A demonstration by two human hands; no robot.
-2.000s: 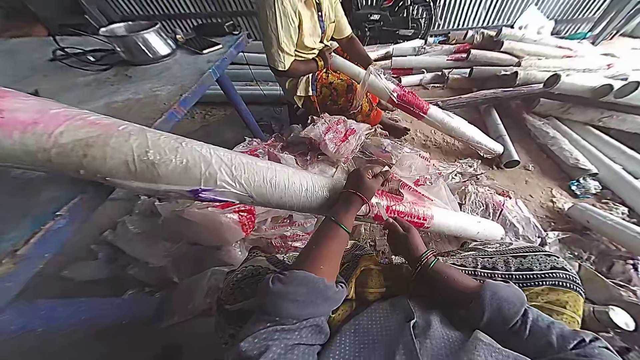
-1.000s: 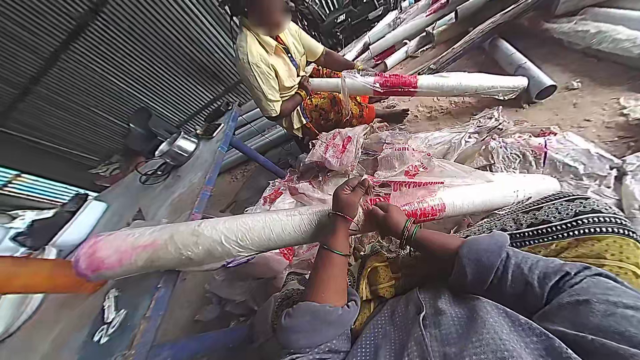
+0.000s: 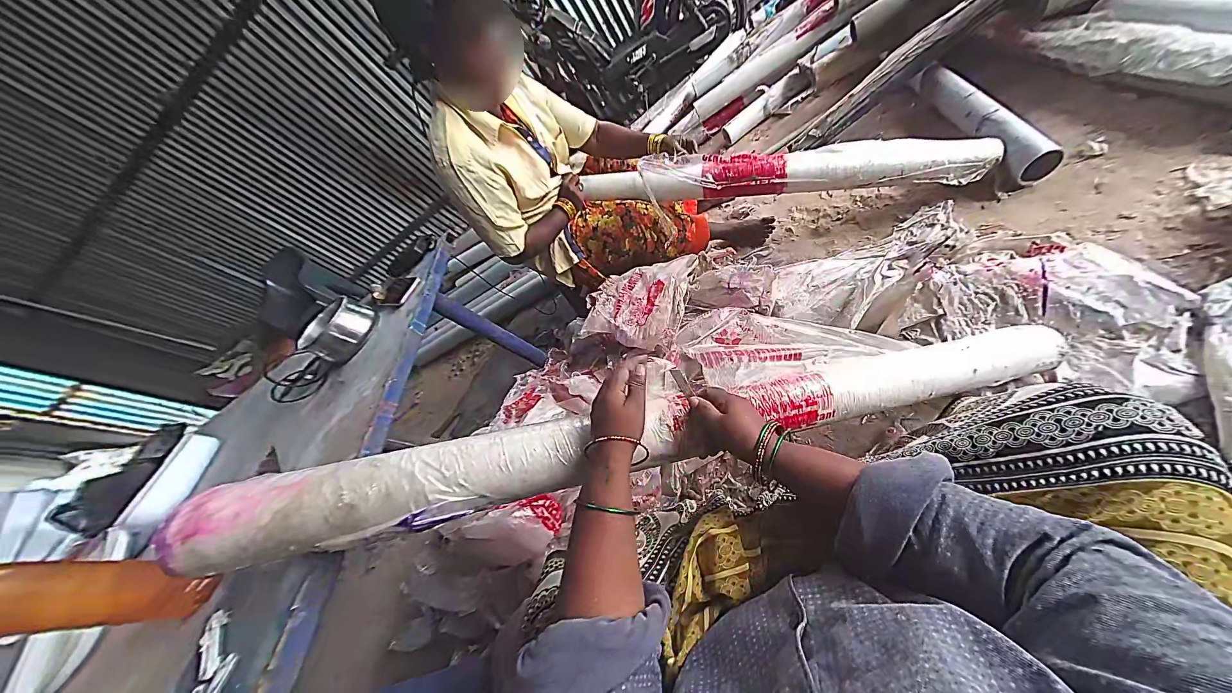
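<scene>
A long white roll in clear plastic film with red print lies across my lap, its pink-stained end to the left. My left hand rests over the middle of the roll, its fingers closed on the clear plastic film at the far side. Just right of it, my right hand pinches the film too, near the red print. A small dark thing shows between the two hands; I cannot tell what it is. Crumpled film with red print is heaped behind the roll.
A person in a yellow shirt sits opposite, holding another wrapped roll. Beside that roll's end lies a grey pipe. At left are a table with a blue edge, a steel pot and an orange cylinder. More film covers the ground at right.
Both hands stay near the middle of the roll, close together at the film. The view has swung and tilted to the left, bringing the roll's pink end and the orange cylinder into sight.
</scene>
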